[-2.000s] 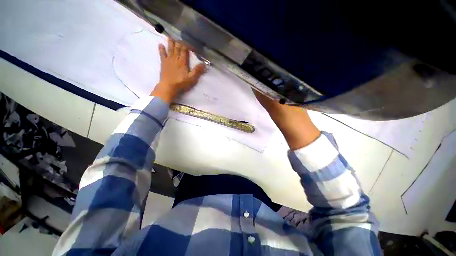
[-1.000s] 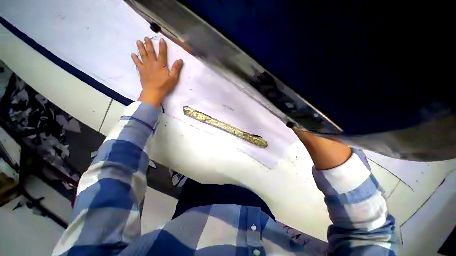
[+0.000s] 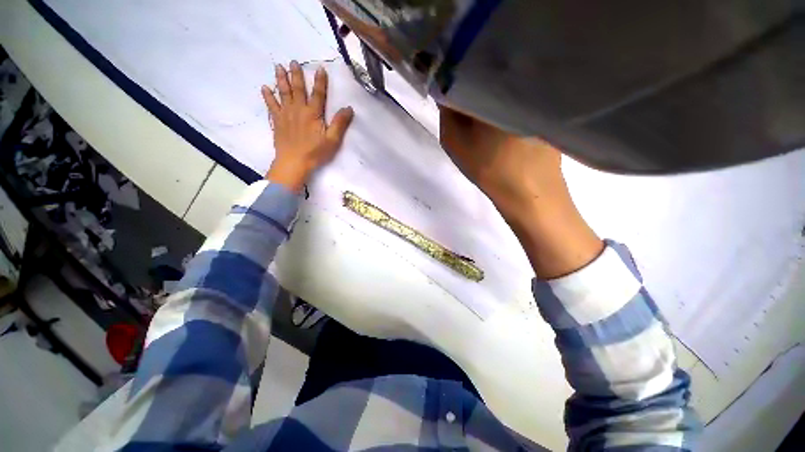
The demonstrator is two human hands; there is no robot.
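The cutting machine [image 3: 618,79] fills the top right, its motor large and close. Its small silver presser foot [image 3: 362,78] stands at the marker paper. My left hand [image 3: 304,124] lies flat, fingers spread, on the marker paper [image 3: 168,62], left of the presser foot. My right arm reaches under the motor; my right hand [image 3: 485,150] is mostly hidden there, so its grip does not show. A mottled gold weight bar [image 3: 413,237] lies on the paper between my arms. The dark fabric lay [image 3: 150,93] shows as a band under the paper's left edge.
The white table edge [image 3: 132,168] runs along the left, with a panel joint. Below it are heaped offcuts [image 3: 66,168] and a red round object [image 3: 122,342]. More marked paper [image 3: 706,247] lies at the right, with another paper-topped piece at the lower right edge.
The motor has shifted and turned up and to the right, uncovering the presser foot. My left hand has moved slightly right. More of my right wrist shows. The bar appears slightly lower and further right.
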